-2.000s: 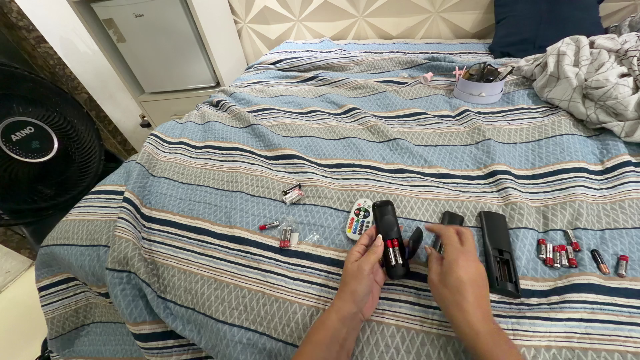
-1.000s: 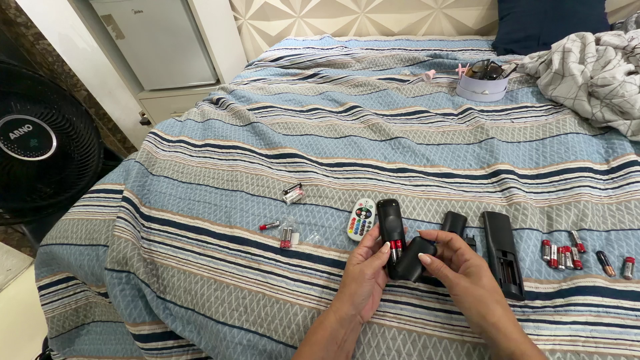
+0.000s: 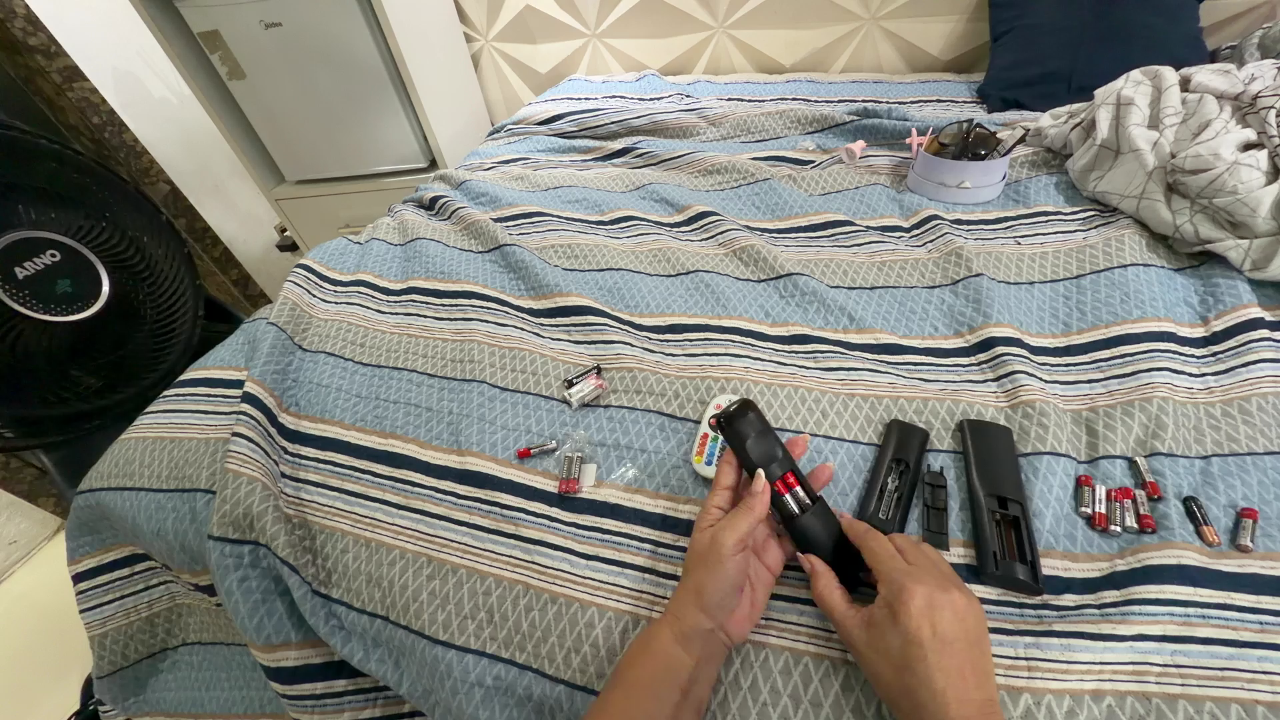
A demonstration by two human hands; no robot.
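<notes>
My left hand (image 3: pixel 740 550) holds a black remote control (image 3: pixel 752 440), back side up, with red and silver batteries (image 3: pixel 792 493) showing in its compartment. My right hand (image 3: pixel 900 610) grips the black battery cover (image 3: pixel 835 545) at the remote's lower end, partly over the batteries. A white remote with coloured buttons (image 3: pixel 706 450) lies partly behind the held one. To the right lie a black remote (image 3: pixel 893 475), a small black cover (image 3: pixel 935 508) and a larger black remote (image 3: pixel 1000 510) with its compartment uncovered.
Several red and silver batteries (image 3: pixel 1115 508) and a black and copper one (image 3: pixel 1201 521) lie at right. More batteries (image 3: pixel 570 472) and clear plastic are at left on the striped bedspread (image 3: pixel 640 300). Farther back stand a lilac box (image 3: pixel 957 180) and a rumpled blanket (image 3: pixel 1180 150).
The cover in my right hand was swung out beside the remote; now it lies against the remote's lower end. The held remote has tilted, its lower end toward the right.
</notes>
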